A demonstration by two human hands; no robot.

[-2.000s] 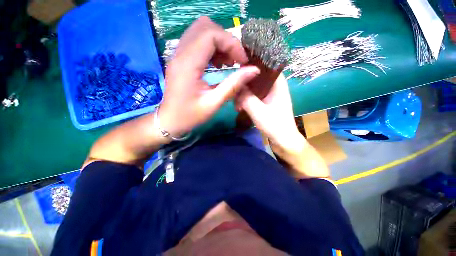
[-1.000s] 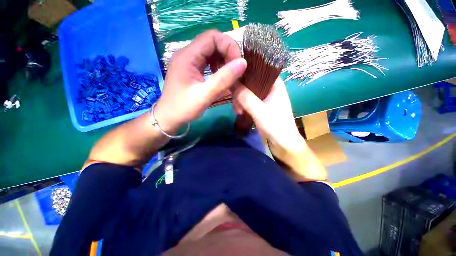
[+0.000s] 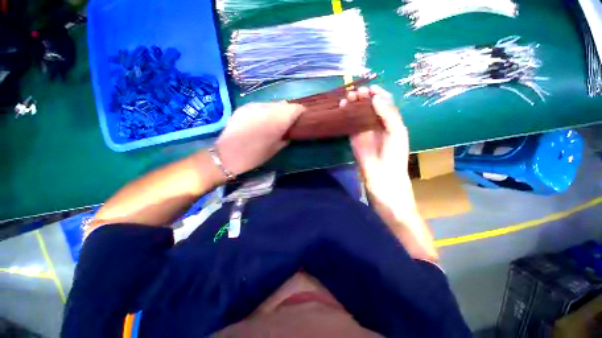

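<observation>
A thick bundle of brown wires lies sideways between my hands at the front edge of the green bench. My left hand is closed around its left end and hides that end. My right hand holds its right end, with the fingertips over the top. A few brown wires stick out above the bundle at the right. A row of pale violet-white wires lies on the bench just beyond the bundle.
A blue plastic tray with dark-blue connector housings stands at the left. White-and-black wires and white wires lie at the right. Below the bench edge are a cardboard box and a blue stool.
The brown bundle has turned from upright to sideways and come down nearer the bench. My left hand, free before, has closed on its left end. The view has shifted, showing more violet-white wires.
</observation>
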